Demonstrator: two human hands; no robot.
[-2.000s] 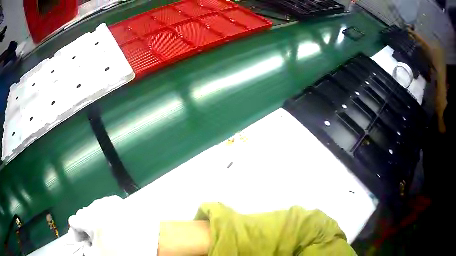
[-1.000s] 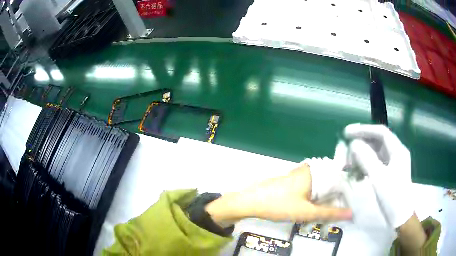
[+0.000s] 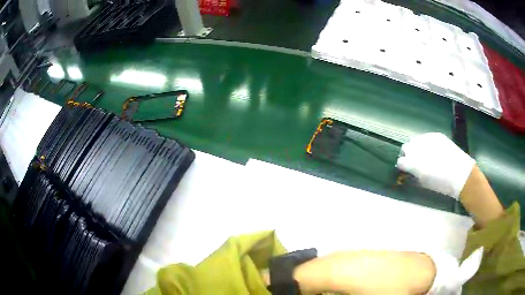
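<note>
A phone middle frame (image 3: pixel 329 141) lies on the green conveyor belt, its orange-gold patched end to the left. My right hand (image 3: pixel 436 165), in a white glove, is closed over its right end. My left hand (image 3: pixel 452 275) is low at the right, cut off by the bottom edge; white glove material shows at its finger end, and its fingers are hidden. A black band (image 3: pixel 292 271) is on my left wrist. Another phone middle frame (image 3: pixel 183 103) lies on the belt further left.
A black slotted tray of upright frames (image 3: pixel 193 158) stands at left on the white foam sheet (image 3: pixel 259 204). More frames (image 3: pixel 80 99) lie at the belt's far left. Beyond the belt are a white moulded tray (image 3: pixel 403 43), a red tray (image 3: pixel 509 86) and a red sign (image 3: pixel 215 6).
The view swung left, then slightly back right. My right hand has moved from beside my left hand onto a frame on the belt. My left hand is lower, and the frames on the foam no longer show.
</note>
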